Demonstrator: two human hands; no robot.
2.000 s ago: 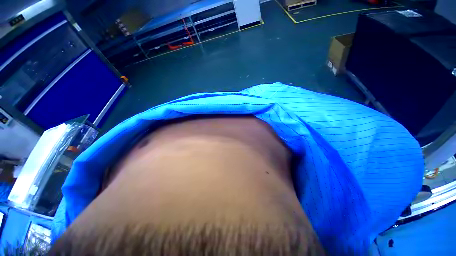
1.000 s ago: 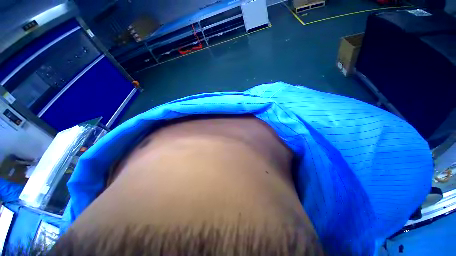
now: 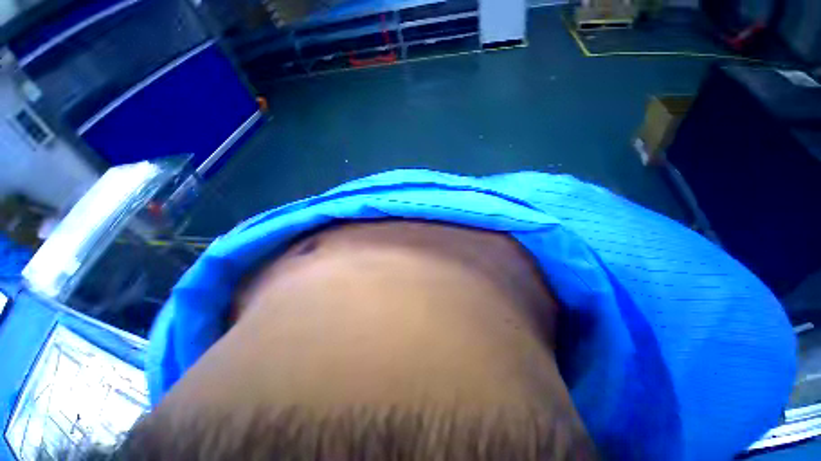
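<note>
The wearer's neck, hair and light blue smock with fine dark lines fill the middle of the picture. A flat panel [image 3: 76,387], white with thin dark lines, lies on the blue bench [image 3: 20,347] at the lower left, partly cut off by the smock and hair. A bulky white film-wrapped stack [image 3: 90,230] stands beside the bench end, above the panel. Neither my left hand nor my right hand is in the picture.
A large dark covered block [image 3: 752,171] stands at the right, with a cardboard carton [image 3: 662,126] beside it. Metal shelving [image 3: 396,36] stands at the back, a blue roller door [image 3: 175,108] at the upper left. Yellow lines mark the dark green floor [image 3: 450,112].
The view has shifted and tilted. More of the white panel shows at the lower left, and the carton and dark block sit lower and further right.
</note>
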